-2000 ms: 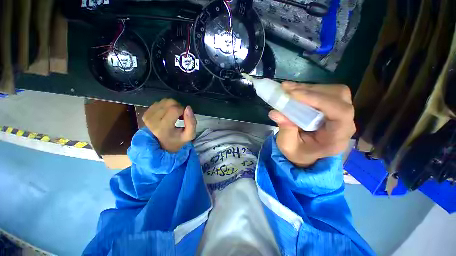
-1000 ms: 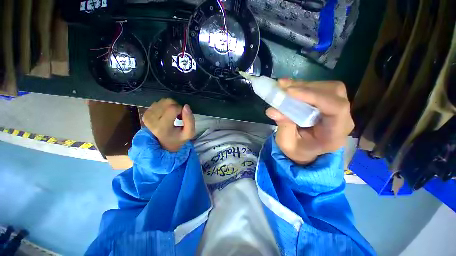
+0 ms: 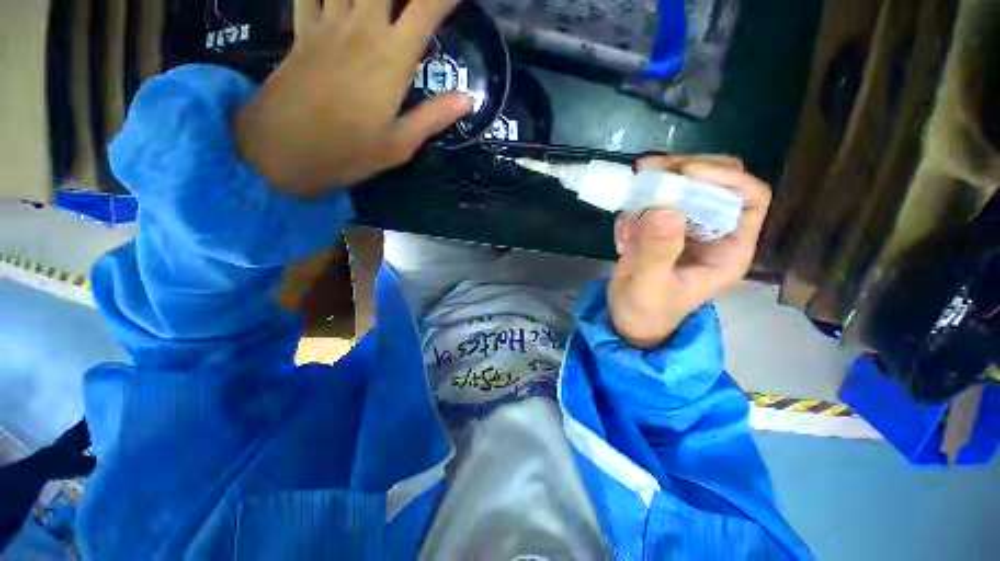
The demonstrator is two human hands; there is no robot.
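Observation:
My right hand (image 3: 685, 258) holds a white translucent glue bottle (image 3: 614, 184), its narrow nozzle pointing left over the dark bench, below the housings. My left hand (image 3: 340, 104) is spread palm down over the row of housings, its thumb over the face of one glossy black round housing (image 3: 486, 49). That housing has a silvery-white centre patch and overlaps another black housing (image 3: 529, 118). Whether my left fingers press on it cannot be told. My left hand and sleeve hide the housings further left.
A grey patterned mat (image 3: 592, 35) with a blue strip (image 3: 667, 38) lies at the back. Cardboard sheets stand left (image 3: 24, 104) and right (image 3: 806, 208), with black housings among the right ones. A blue bin (image 3: 894, 411) is at lower right, and a brown carton (image 3: 362, 279) below the bench edge.
My left hand has moved up from near the bench's front edge and spread over the housings. My right hand has turned the bottle flatter and shifted its nozzle slightly. The view has shifted.

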